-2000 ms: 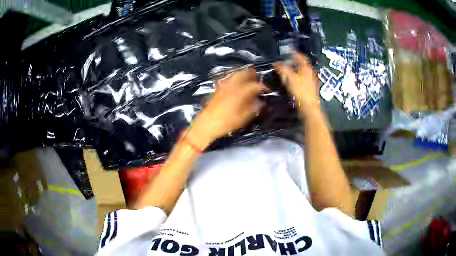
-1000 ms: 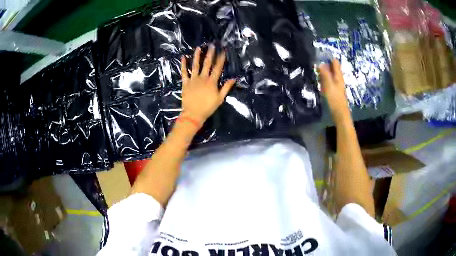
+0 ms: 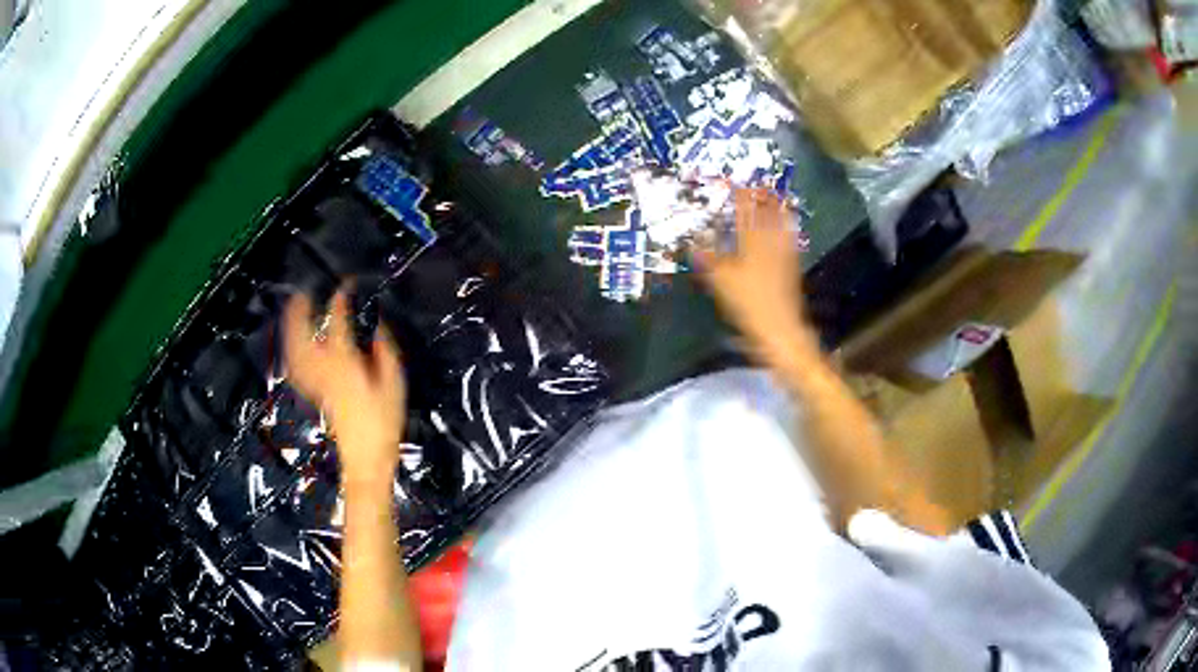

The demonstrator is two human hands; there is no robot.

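Note:
A glossy black blister tray (image 3: 493,433) lies on the bench in front of me, with strong glare. A blue board (image 3: 398,194) lies at its far corner. My left hand (image 3: 344,374) is over the tray, blurred, with fingers apart and nothing seen in it. A heap of blue and white boards (image 3: 677,197) lies loose on the dark bench right of the tray. My right hand (image 3: 755,256) is at the near right side of this heap, blurred. Its fingertips overlap the boards, and whether it grips any is unclear.
A brown carton in clear film (image 3: 893,72) stands beyond the heap at upper right. An open brown carton (image 3: 946,420) is below the bench at right. Something red (image 3: 440,591) shows below the tray's near edge. A pale rail (image 3: 499,59) runs along the bench's far side.
The view has turned and tilted towards the heap. My left hand has lifted from lying flat on the tray. My right hand has moved from the heap's left edge to its near right side.

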